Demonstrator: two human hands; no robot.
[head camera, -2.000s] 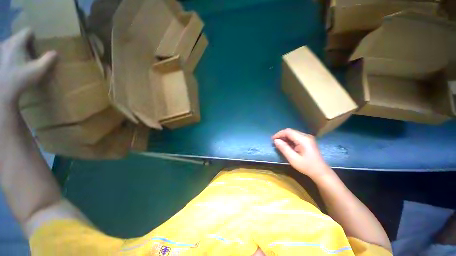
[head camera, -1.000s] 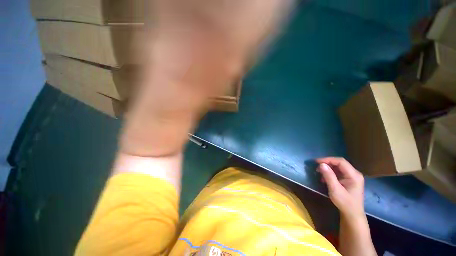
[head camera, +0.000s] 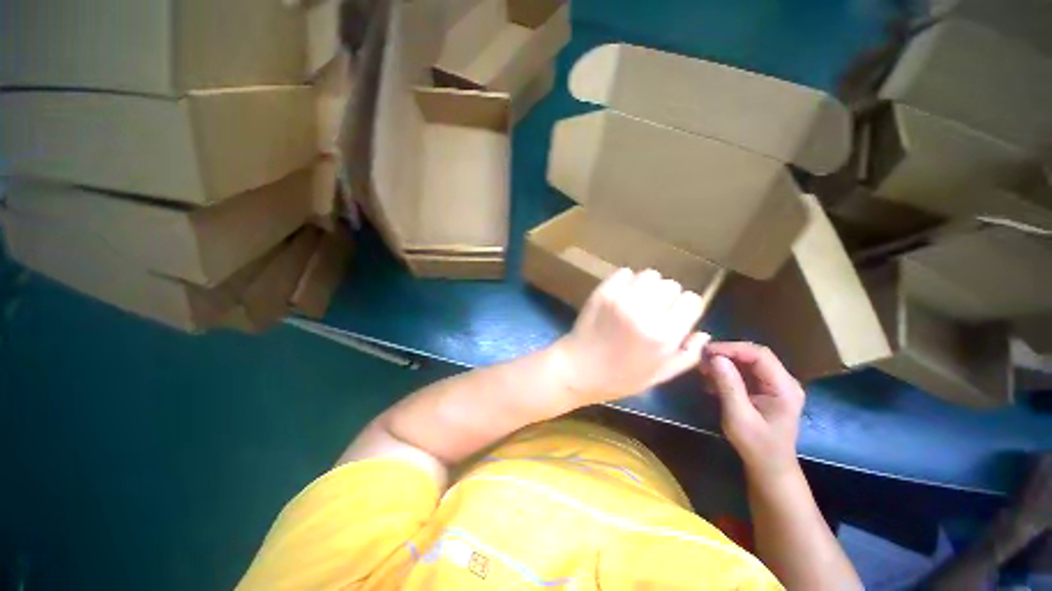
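Observation:
An open mailer box (head camera: 692, 185) stands in front of me on the table, its lid raised and its tuck flap up at the back. My left hand (head camera: 638, 329) reaches across and is closed over the near wall of its tray, towards the right end. My fingers hide part of the tray. My right hand (head camera: 758, 402) is at the table edge, fingers loosely curled, tips close to my left fingertips at the box's near right corner. I see nothing held in it. A closed box (head camera: 848, 289) stands just right of the open box, partly hidden by its side flap.
Stacked boxes (head camera: 248, 139) lean at the left. Another open box (head camera: 461, 173) stands beside them on the dark green table (head camera: 456, 329). Waiting boxes (head camera: 963, 289) cluster at the right. Part of another person's arm (head camera: 1015, 520) shows at the lower right edge.
My left hand has come from the stack at the left to the front. An open box now stands between the stack and the closed box. My right hand stays by the table edge.

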